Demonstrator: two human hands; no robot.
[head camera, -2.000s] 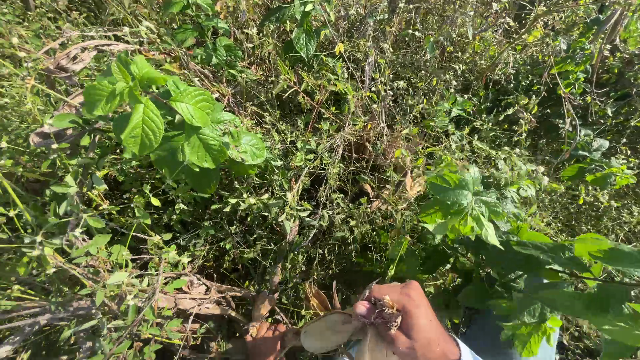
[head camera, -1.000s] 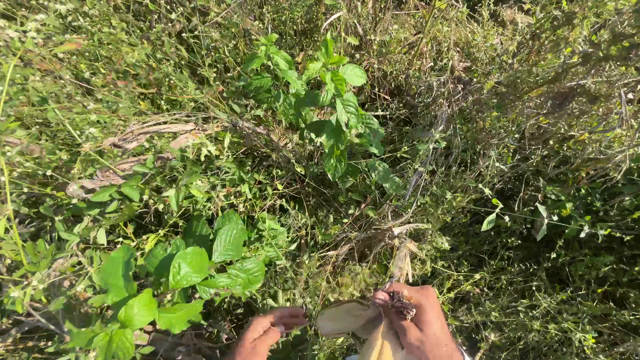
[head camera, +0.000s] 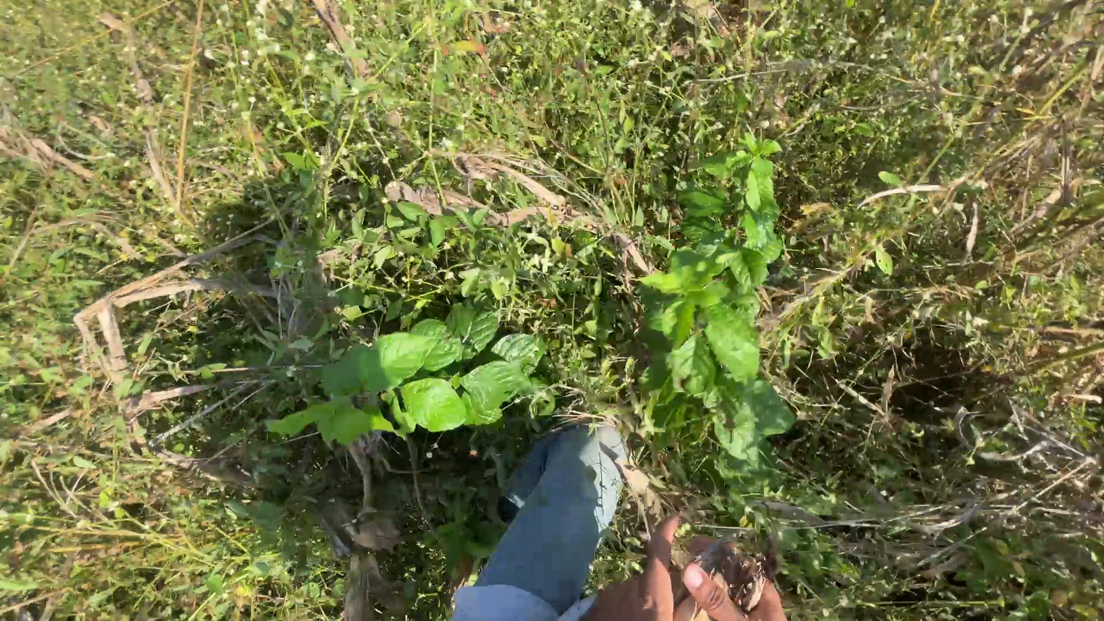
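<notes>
At the bottom edge, right of centre, my right hand (head camera: 733, 599) grips a dry-husked ear (head camera: 733, 573), apparently maize, with a dark, shrivelled tuft at its tip. Its thumb lies across the front of the ear, and the lower part is cut off by the frame. My left hand (head camera: 640, 586) is close against its left side, one finger pointing up. Whether the left fingers also hold the husk cannot be told.
My trousered leg (head camera: 561, 509) reaches into the weeds. Broad-leaved green plants grow left (head camera: 431, 404) and right (head camera: 729, 336) of it. Bent dry stalks (head camera: 112, 319) lie at the left, with more dry stems (head camera: 517, 185) beyond the leg.
The view has swung a good deal and the leg now shows. My left hand, apart from the ear one second ago, is now up beside it. My right hand keeps its grip.
</notes>
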